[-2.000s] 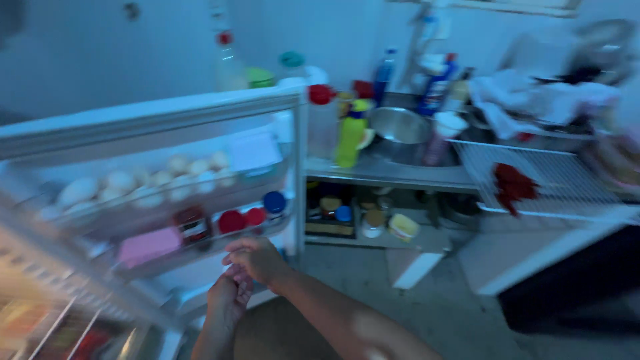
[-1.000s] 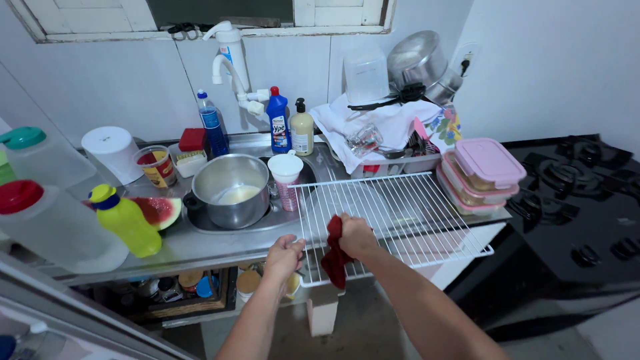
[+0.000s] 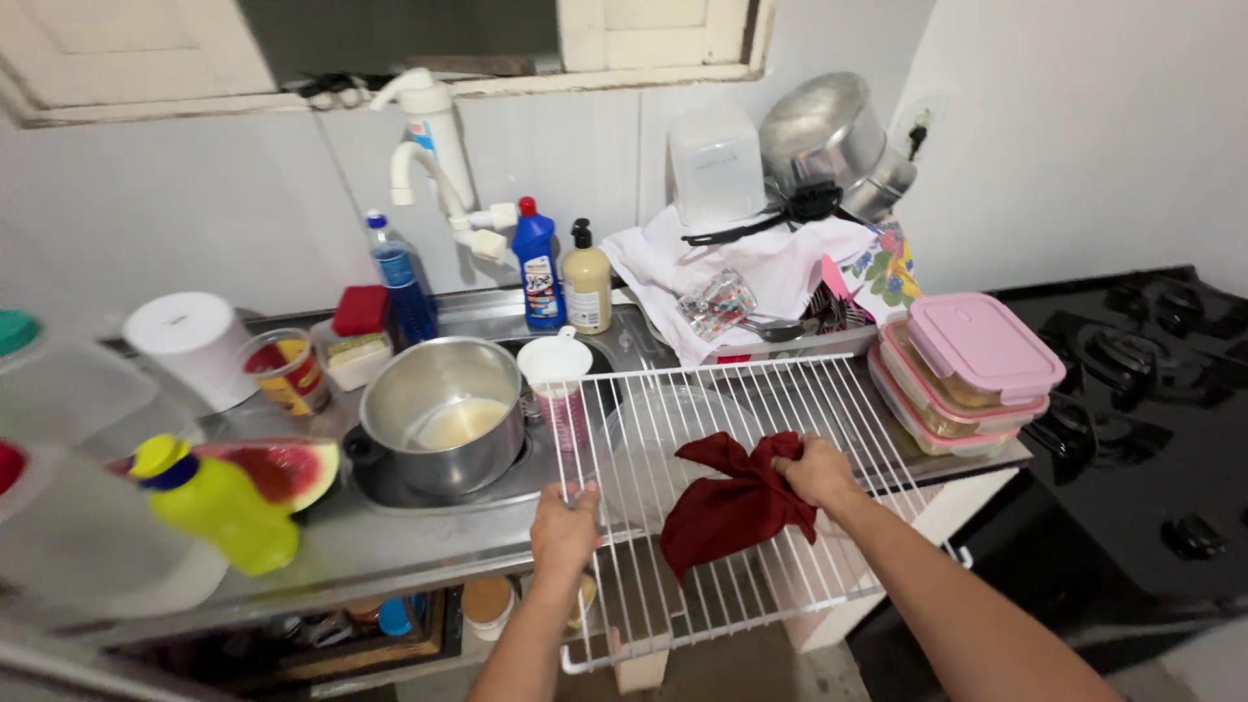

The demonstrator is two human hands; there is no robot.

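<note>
A white wire shelf (image 3: 663, 575) lies over the sink's right part and juts past the counter's front edge. My left hand (image 3: 565, 531) grips its left side bar between thumb and fingers. On top of the wires is a dark red cloth (image 3: 726, 502), bunched at its right end in my right hand (image 3: 819, 473). Beneath the wires a clear round lid or dish (image 3: 673, 429) shows in part. Just left of the shelf's back corner stands a pink cup with a white funnel-like top (image 3: 556, 361).
A metal pot (image 3: 444, 414) sits in the sink, with a yellow-green bottle (image 3: 219, 507) and cut watermelon (image 3: 312, 473) to its left. Pink-lidded containers (image 3: 985, 341) are stacked at right beside a black stove (image 3: 1121, 468). Behind stands a dish rack (image 3: 848, 341) holding cloths and utensils.
The view has swung from the open fridge door to the sink. My hands, together near the door two seconds ago, are now apart at the shelf. The red cloth is more spread out than one second ago.
</note>
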